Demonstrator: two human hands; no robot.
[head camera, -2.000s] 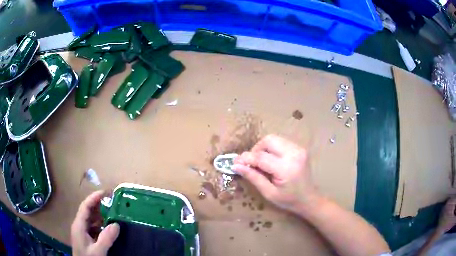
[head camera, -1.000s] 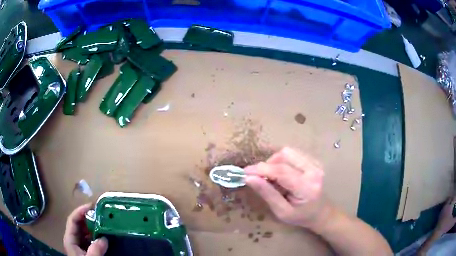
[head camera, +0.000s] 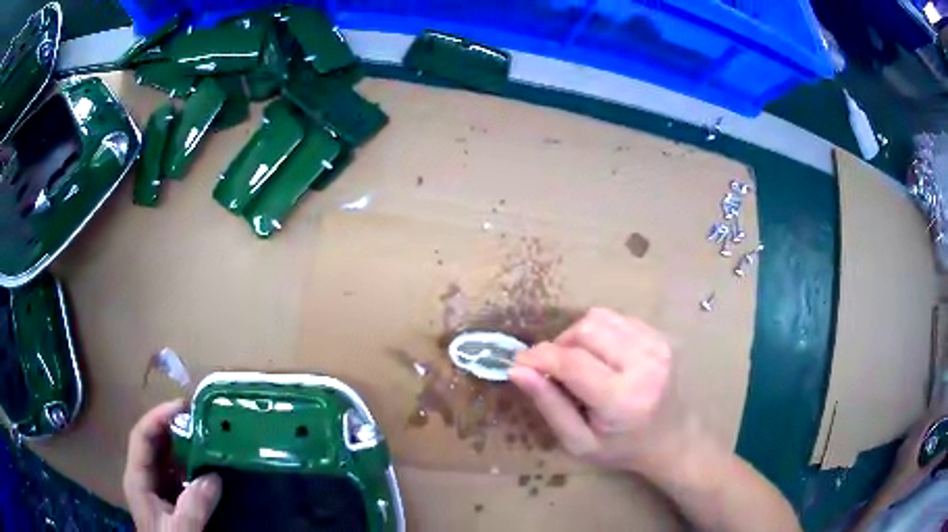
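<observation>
A glossy green housing (head camera: 281, 410) with a silver rim and a dark recessed middle is at the bottom left, cut off by the frame's lower edge. My left hand (head camera: 172, 483) grips its left side, thumb on top. A small white oval cup (head camera: 486, 355) sits on the brown-stained cardboard. My right hand (head camera: 603, 390) is at the cup's right edge, thumb and forefinger pinched together on what looks like a thin pale stick, whose tip is over the cup. The stick is mostly hidden by the fingers.
Green panels (head camera: 260, 156) lie piled below a blue bin (head camera: 665, 47). More green housings (head camera: 99, 156) stand at left. Small silver fittings (head camera: 731, 223) lie at right on the cardboard. Another cardboard sheet (head camera: 889, 301), a white bottle (head camera: 861, 127) and another person's arm (head camera: 902, 473) are further right.
The view has shifted slightly. My left hand still holds the housing, which appears a little higher than one second ago. My right hand stays at the cup with its fingers pinched.
</observation>
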